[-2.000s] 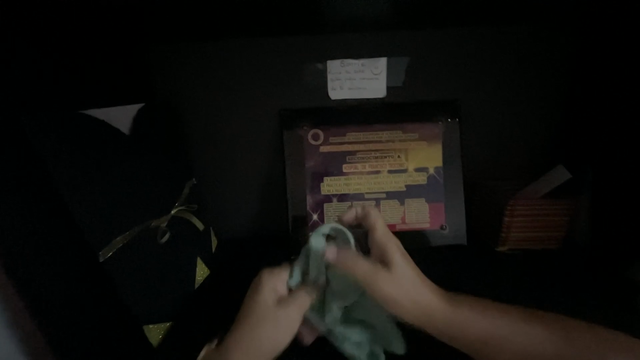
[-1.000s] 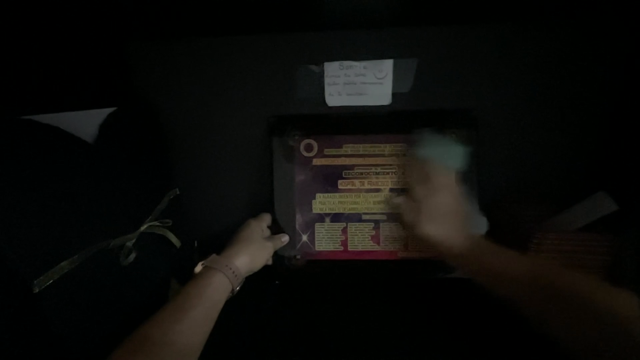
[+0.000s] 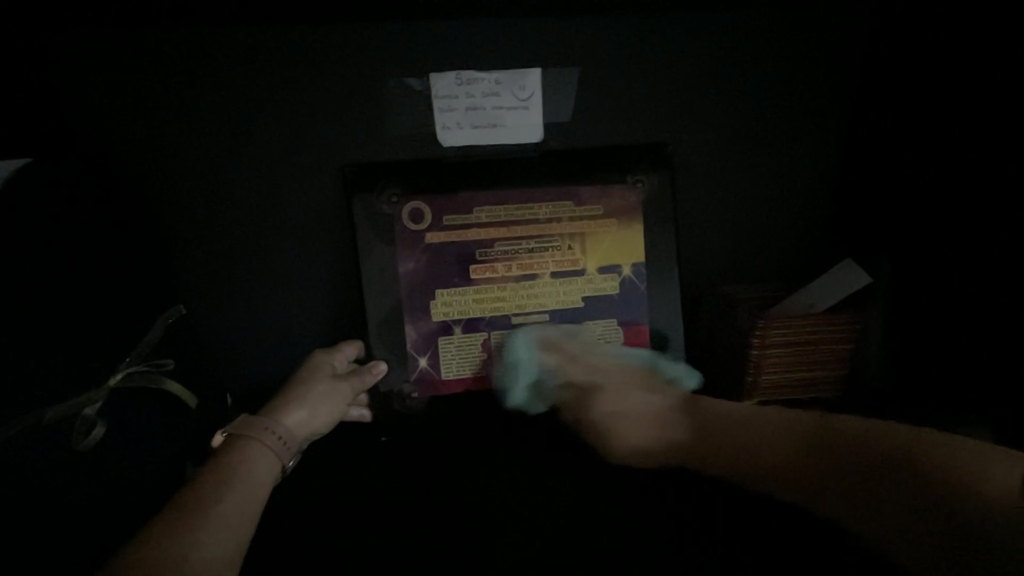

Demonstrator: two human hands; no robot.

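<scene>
A plaque with a dark frame and a colourful printed panel stands upright at the middle of the view and bears writing. At its lower left edge, my left hand, with a watch band on the wrist, grips the dark frame between thumb and fingers. My right hand, blurred, holds a pale green cloth against or just in front of the panel's lower part. Hand and cloth hide the lower right of the print.
A white handwritten note is taped above the plaque. To the right stands a stack of reddish-edged items with a pale slip on it. A gold ribbon bow shows at the left. The surroundings are very dark.
Two seconds ago both hands held the cloth before the plaque. My left hand has let go of it and moved to the frame. My right hand has moved the cloth from the panel's upper right to its lower part.
</scene>
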